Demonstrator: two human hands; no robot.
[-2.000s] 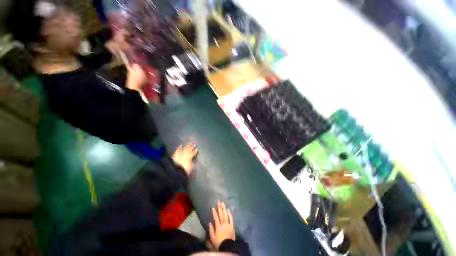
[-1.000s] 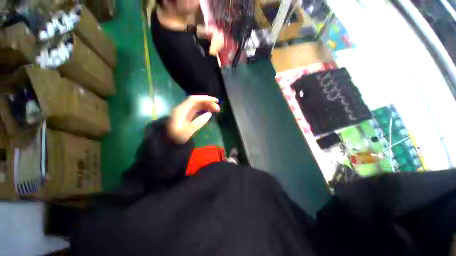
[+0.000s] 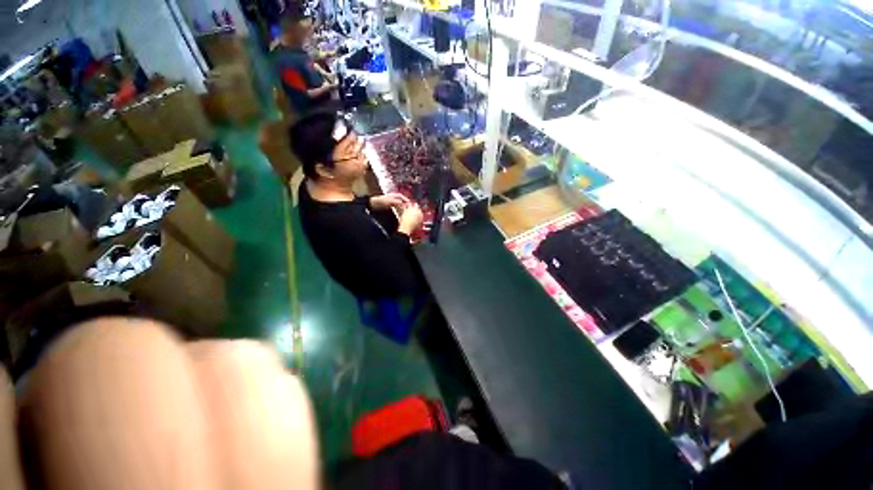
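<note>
My left hand (image 3: 172, 412) is very large and blurred at the lower left, close to the camera and cut off by the edge. Its fingers lie side by side; whether it holds anything cannot be told. My right hand is out of the picture; a black sleeve (image 3: 804, 445) shows at the lower right. The dark green bench mat (image 3: 536, 359) runs diagonally below me. A black tray (image 3: 613, 268) with rows of small parts lies on the shelf beside it.
A person in black (image 3: 349, 239) works at the red-matted bench with a heap of wired modules (image 3: 414, 163). A red stool (image 3: 397, 426) stands by the bench. Open cartons (image 3: 196, 239) with white parts stand left. A phone (image 3: 637, 339) lies on the shelf.
The view has lifted and swung to show more of the factory. My hands have left the mat; my left hand has come up close to the camera, and my right hand has gone out of view.
</note>
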